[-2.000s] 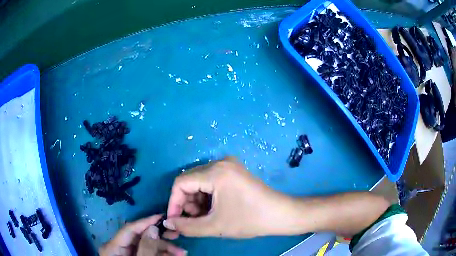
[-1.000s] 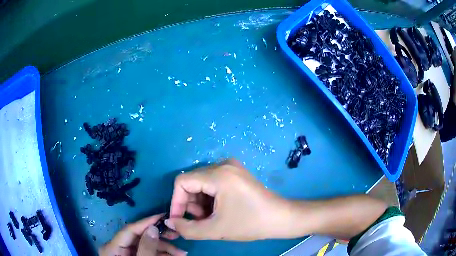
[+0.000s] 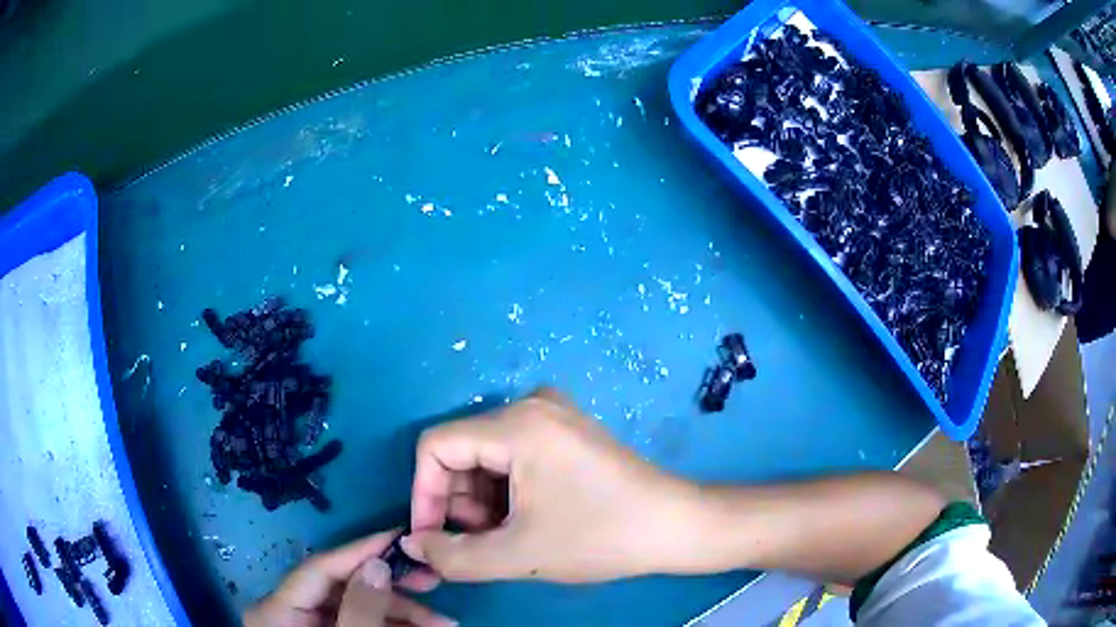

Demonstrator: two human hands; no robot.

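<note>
My left hand (image 3: 337,588), cut off by the lower edge, holds a small black plastic part (image 3: 398,559) between thumb and fingers. My right hand (image 3: 532,496) meets it there, thumb and index finger pinched at the same part; the fingertips partly hide it. A pile of matte black parts (image 3: 266,404) lies on the blue-green bench top (image 3: 404,294) to the left. A few glossy black parts (image 3: 727,372) lie on the bench to the right of my hands.
A blue tray (image 3: 853,288) crowded with black parts stands at the upper right. A blue-rimmed tray (image 3: 55,355) at left holds several black pieces. Headphones (image 3: 1050,255) lie on cardboard at the far right, above an open carton (image 3: 1040,423). White flecks dot the bench. A green belt (image 3: 306,55) runs behind.
Both hands stay in nearly the same place, still together at the small black part. The view has shifted very slightly. The pile and trays look unchanged.
</note>
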